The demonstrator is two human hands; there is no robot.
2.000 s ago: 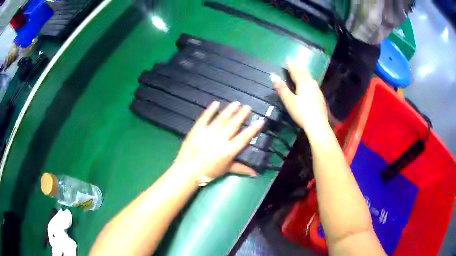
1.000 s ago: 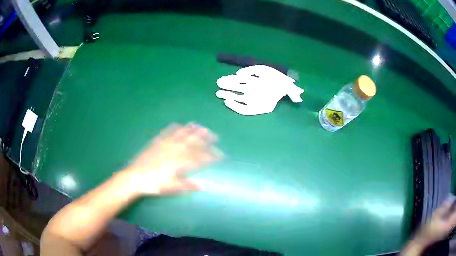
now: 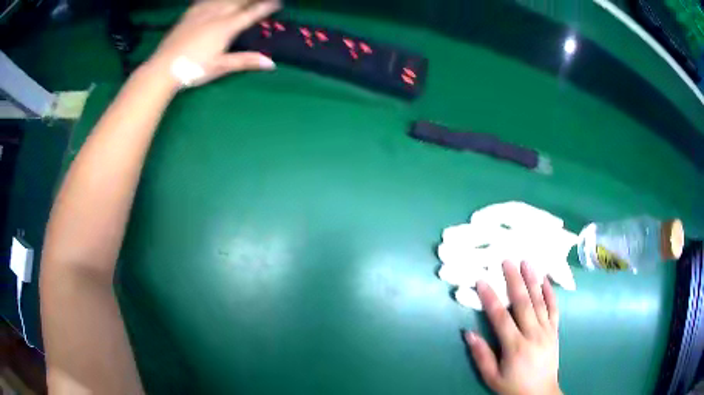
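Observation:
A black power strip (image 3: 332,58) with red marks lies at the back left of the green bench. My left hand (image 3: 220,38) has its end between thumb below and fingers above. A white glove (image 3: 506,235) lies flat right of the middle. My right hand (image 3: 521,332) has its spread fingertips over the glove's near edge; the fingers are not closed on it. A clear bottle (image 3: 629,243) with an orange-yellow cap lies on its side or looks tilted, right beside the glove.
A dark stick with a paler tip (image 3: 478,145) lies between the strip and the glove. Black power strips (image 3: 687,332) stand stacked at the right edge. A white charger (image 3: 22,260) with its lead is at the far left.
My left hand has moved up and back to the marked power strip, now in view. My right hand has left the stacked strips and reached the glove. The view has shifted.

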